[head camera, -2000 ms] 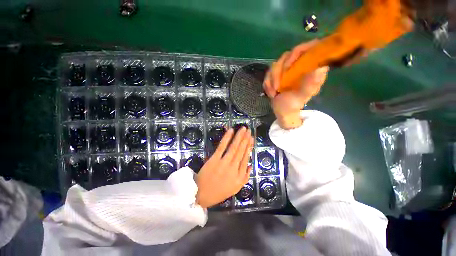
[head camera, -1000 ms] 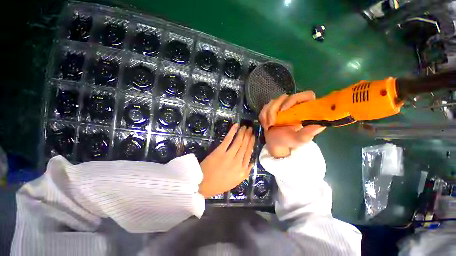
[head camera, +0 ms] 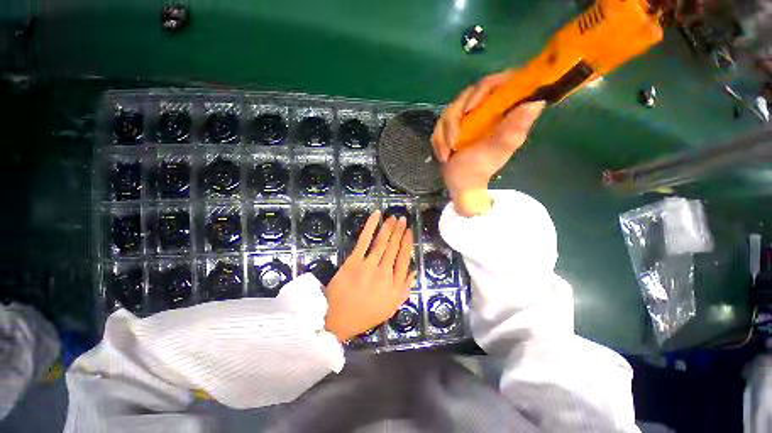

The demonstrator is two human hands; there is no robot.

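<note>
A clear blister tray point(head camera: 199, 150) with square pockets lies before me. Round black units point(head camera: 271, 227) sit in its pockets. A dark grey perforated disc point(head camera: 410, 152) lies over pockets at the tray's upper right. My right hand point(head camera: 487, 139) holds an orange electric screwdriver point(head camera: 565, 71) at the disc's right edge. The tool's tip is hidden by the hand. My left hand point(head camera: 371, 279) rests palm down over the tray, its fingers reaching a pocket below the disc. I cannot see anything held in it.
The tray lies on a green bench point(head camera: 339, 51). Small loose units point(head camera: 473, 38) lie beyond it. A crinkled clear plastic bag point(head camera: 667, 262) and a thin metal bar point(head camera: 677, 161) are at the right. White fabric point(head camera: 25, 347) shows at the left edge.
The view has turned and shifted since one second ago, so the tray appears level again. The screwdriver's rear end now points further up. Both hands keep about the same places on the tray.
</note>
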